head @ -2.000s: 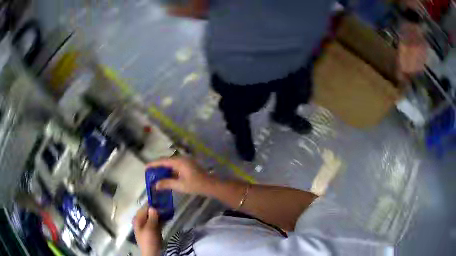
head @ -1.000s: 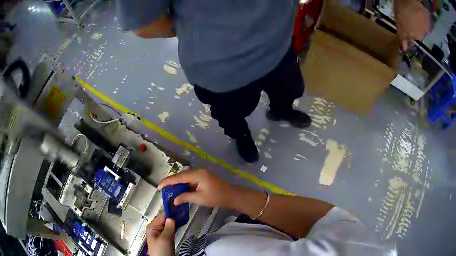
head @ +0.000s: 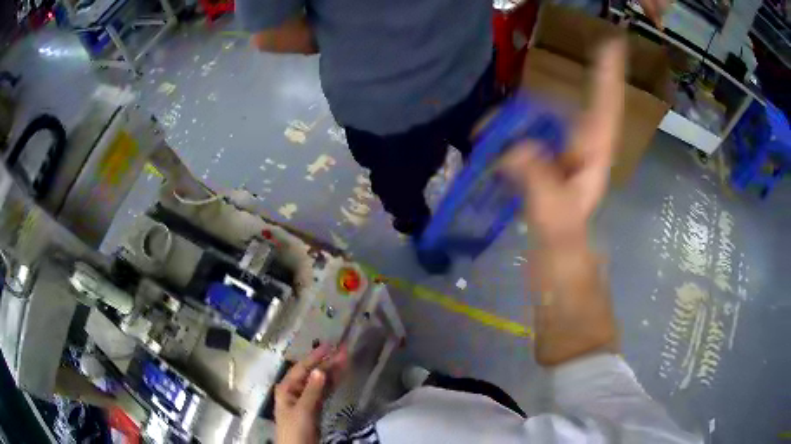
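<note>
My left hand is at the bottom centre beside the machine's front edge, with its fingers curled; whether it holds anything is unclear. My right hand is raised over the floor and strongly blurred, with a finger stretched up. A blurred blue frame, like a stool, overlaps its thumb side; I cannot tell whether the hand grips it. The blue phone unit from the earlier views is not visible in my hands. One blue unit sits in the right fixture and another in the left fixture.
A person in a grey shirt stands ahead. An open cardboard box is at the upper right, near another person's hand. A red emergency stop is on the machine corner. A blue stool stands far right.
My right hand has left the blue unit and moved up and right. My left hand remains low. The blurred blue frame has appeared before the person. The view has shifted, showing the emergency stop.
</note>
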